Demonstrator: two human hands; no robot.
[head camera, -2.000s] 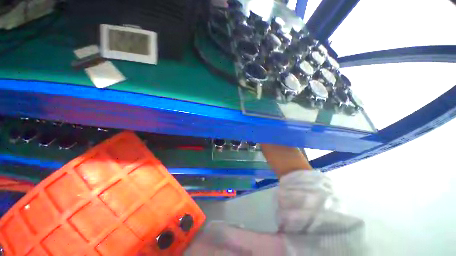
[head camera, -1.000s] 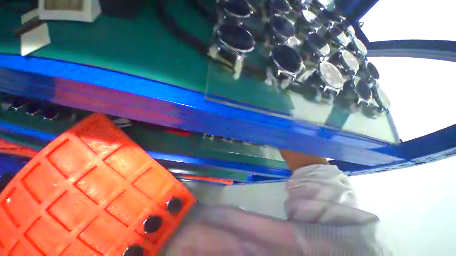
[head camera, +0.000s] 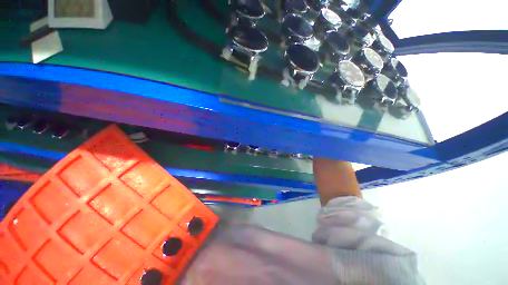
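Observation:
A red-orange compartment tray (head camera: 106, 206) is tilted at the lower left. Several dark round watch heads (head camera: 172, 246) sit in pockets along its right edge; the other visible pockets look empty. The right forearm, in a pale sleeve (head camera: 351, 220), reaches up at right of centre. Its bare wrist passes behind the blue beam of the upper shelf at the lower shelf's right end. My right hand is hidden there. My left hand is out of the picture. Small dark watch heads (head camera: 254, 148) stand in a row on the lower shelf near the wrist.
The upper green shelf (head camera: 139, 69) has a blue beam edge (head camera: 250, 125). Rows of watch heads (head camera: 302, 59) stand on a clear plate at its right. A white-framed display (head camera: 81, 12), paper slips (head camera: 47, 47) and black cables are at the upper left. Curved blue rack posts are at right.
Since the earliest frame the upper shelf looks closer and more of the tray's watch-head row shows. Since one second ago the view has shifted slightly and more bare wrist shows below the beam.

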